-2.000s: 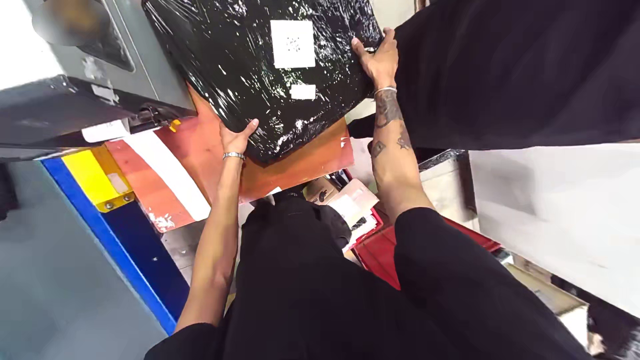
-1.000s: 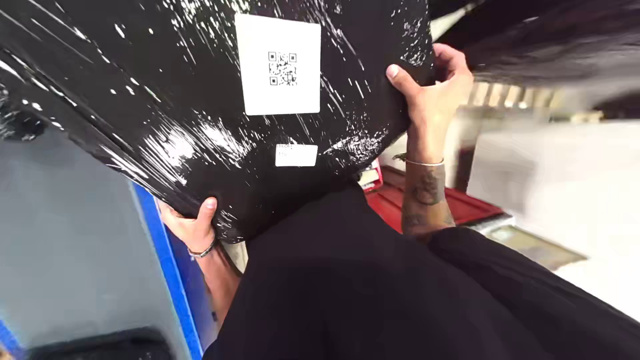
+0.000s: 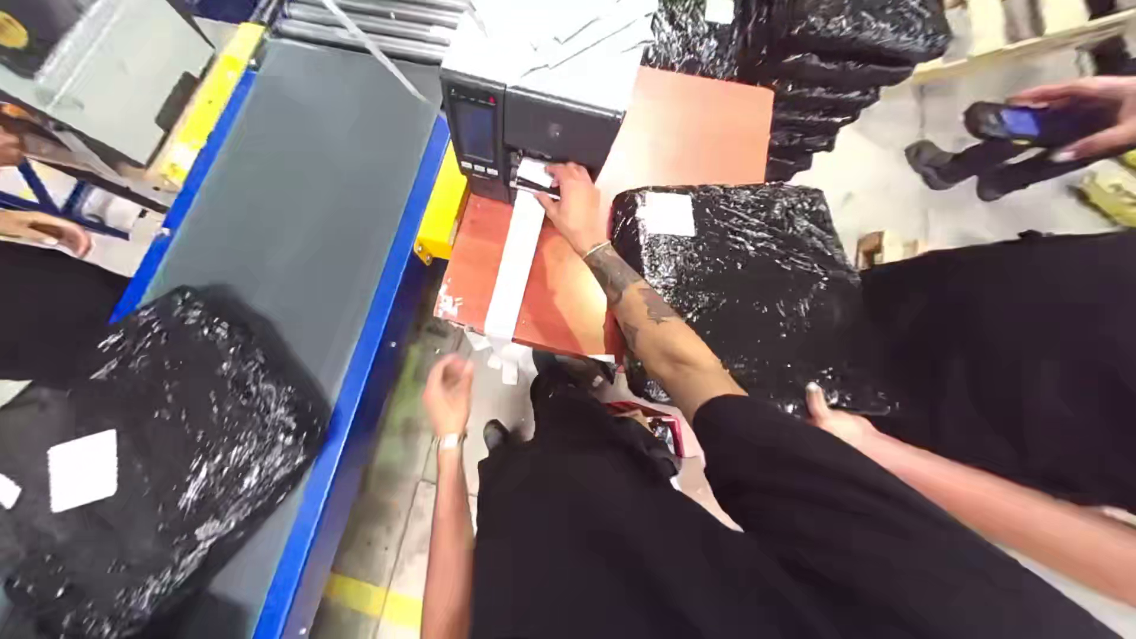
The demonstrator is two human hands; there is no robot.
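My right hand [image 3: 572, 200] is at the front outlet of a label printer [image 3: 550, 115], its fingers at a white label [image 3: 533, 173]; whether they grip it I cannot tell. A white strip of label backing [image 3: 515, 266] hangs from the outlet over the orange board [image 3: 568, 293]. My left hand [image 3: 448, 395] is in the air before the board's front edge, fingers loosely curled, holding nothing. Beside my right forearm, a package in black wrap [image 3: 745, 284] bears a white label; a co-worker's hand touches its near edge. Another black-wrapped package [image 3: 177, 461] lies on the conveyor belt at left.
The grey conveyor belt [image 3: 293, 177] has blue side rails and leads to metal rollers [image 3: 373, 22]. Black-wrapped packages [image 3: 843, 53] are stacked behind the board. Co-workers stand at left and right; one hand at upper right holds a handheld device [image 3: 1016, 122]. A red container is low, near my legs.
Both my hands have let go of the black-wrapped package they held; a labelled one now lies on the conveyor at left. My right hand has moved to the printer. Large view shift.
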